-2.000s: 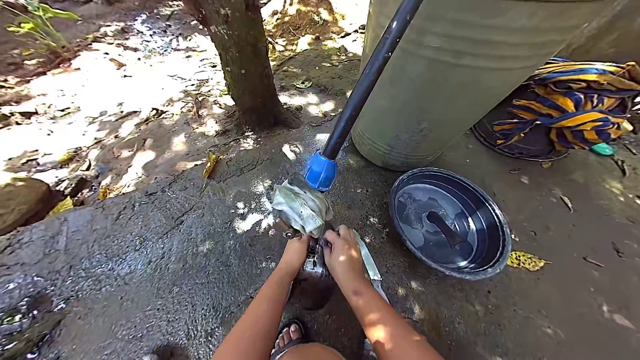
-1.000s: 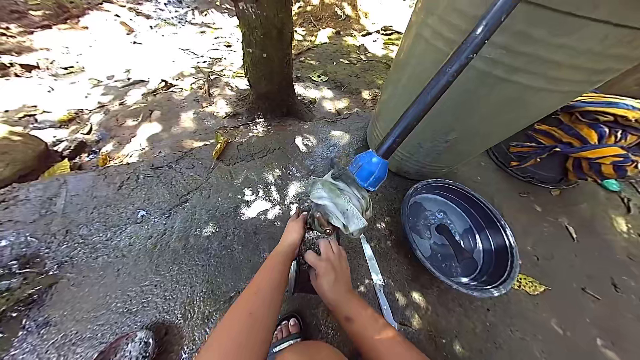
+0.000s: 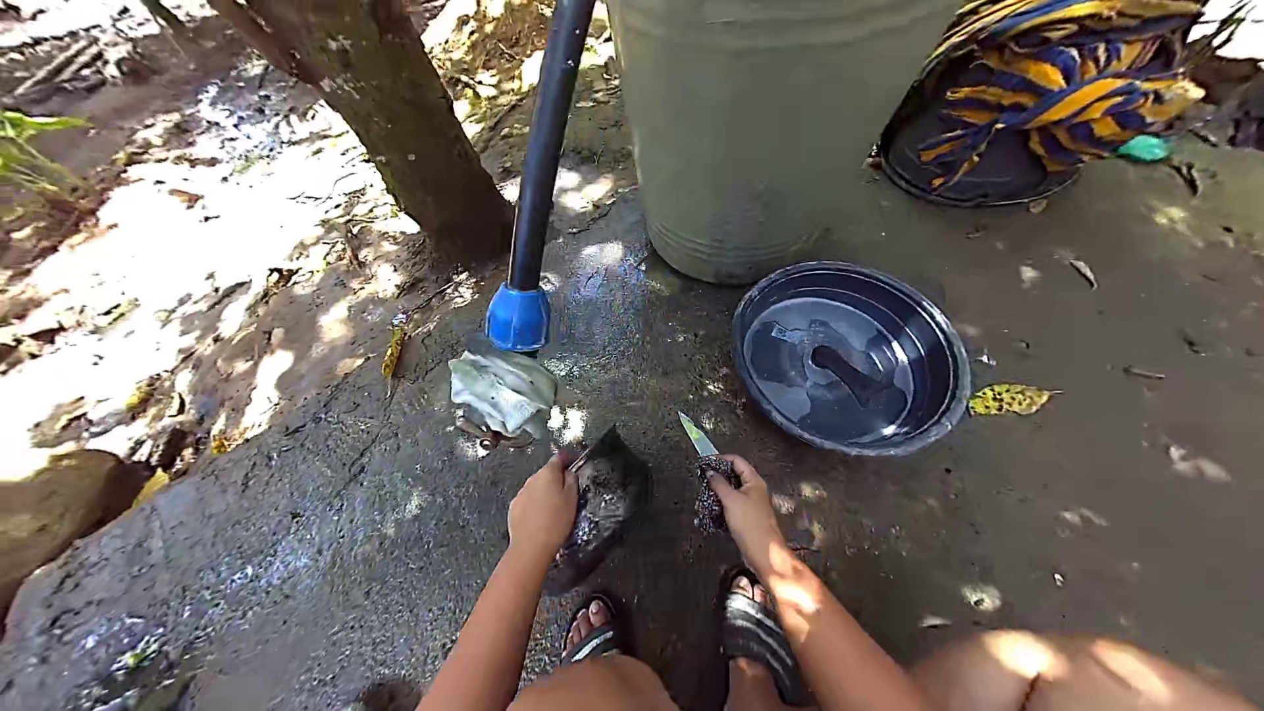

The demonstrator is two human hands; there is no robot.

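In the head view my left hand (image 3: 543, 504) grips the edge of a dark, wet, flattish object (image 3: 610, 494), whose kind I cannot tell. My right hand (image 3: 746, 499) holds a knife (image 3: 697, 434) with its blade pointing up and to the left, together with a dark scouring pad (image 3: 711, 494). A crumpled whitish plastic bag or cloth (image 3: 504, 390) lies on the wet ground, just below the blue fitting (image 3: 517, 316) of a black pipe (image 3: 545, 138). Right of my hands stands a black basin (image 3: 851, 357) with water and a dark object (image 3: 839, 370) in it.
A large grey-green drum (image 3: 760, 138) stands behind the basin, and a tree trunk (image 3: 405, 128) rises left of the pipe. Yellow and blue cloth strips (image 3: 1066, 99) are heaped at the upper right. A rock (image 3: 59, 513) sits at the left edge. My sandalled feet (image 3: 755, 627) are below my hands.
My hands, close together before, are now apart, with the knife and pad plainly visible in the right. The whitish bag or cloth, at my fingers before, now lies away from them. The view has shifted.
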